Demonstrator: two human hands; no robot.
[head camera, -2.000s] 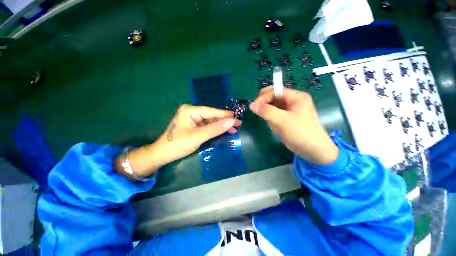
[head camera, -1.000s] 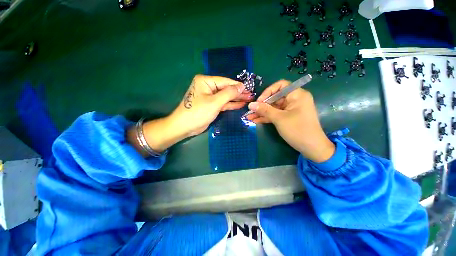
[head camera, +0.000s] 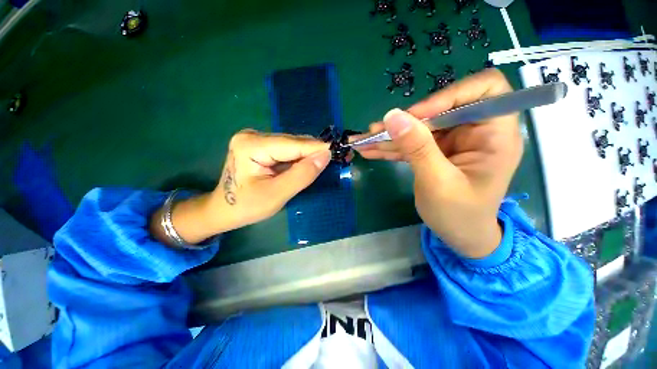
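My left hand (head camera: 263, 176) pinches a small black spider-like flex circuit part (head camera: 337, 144) between thumb and fingertips, above the dark blue carrier sheet (head camera: 320, 209). My right hand (head camera: 461, 155) holds silver-grey tweezers (head camera: 497, 107), with their tip at the flex part. Whether a tiny piece is at the tip cannot be told. The blue sheet lies on the green surface, partly hidden by my left hand and the part.
Rows of flex parts (head camera: 439, 39) lie on the green surface (head camera: 202, 101) at the back. A white sheet (head camera: 569, 166) with more flex parts is at right, white strips (head camera: 576, 52) along its top. A round housing (head camera: 132, 23) lies back left. Clear trays (head camera: 616, 310) are lower right, a grey-white box (head camera: 25, 288) left.
The tweezers have moved from over the blue sheet to the flex part, and my right hand has turned and risen. The flex part is lower and further left in view.
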